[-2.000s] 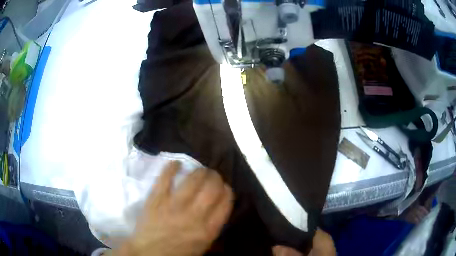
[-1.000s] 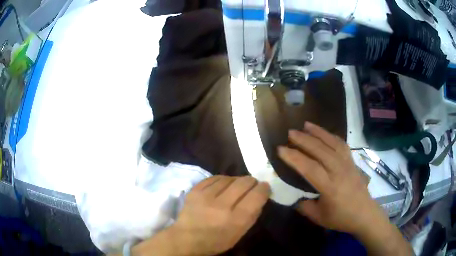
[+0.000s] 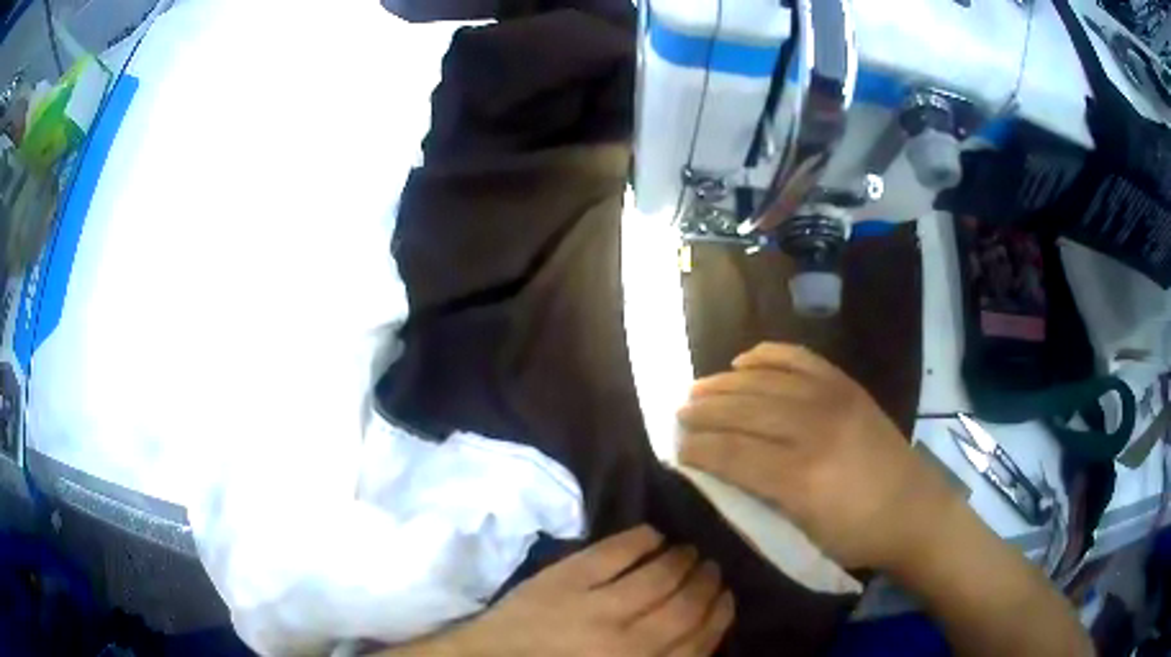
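Note:
The dark brown fabric point(image 3: 501, 244) lies under the white sewing machine head point(image 3: 719, 116). A narrow, curved white strip point(image 3: 656, 308) lies on the fabric, running from the presser foot area point(image 3: 719, 231) down to the lower right. My right hand point(image 3: 796, 449) lies flat over the strip's middle and the fabric beside it, holding nothing that I can see. My left hand point(image 3: 629, 603) rests on the brown fabric at the bottom, fingers slightly bent; whether it pinches the fabric is hard to tell. A small yellow bit point(image 3: 686, 258) shows by the foot.
A crumpled white cloth point(image 3: 437, 526) lies left of the brown fabric. On the right are a dark phone-like rectangle point(image 3: 1008, 289), green-handled scissors point(image 3: 1092, 411) and metal snips point(image 3: 995, 462). Black printed cloth point(image 3: 1066, 180) hangs on the machine arm. A green pack point(image 3: 58, 116) is far left.
My left hand has moved off the strip, down toward the front edge. My right hand has come in from the right and now covers the strip. The view has shifted, so the machine appears farther right.

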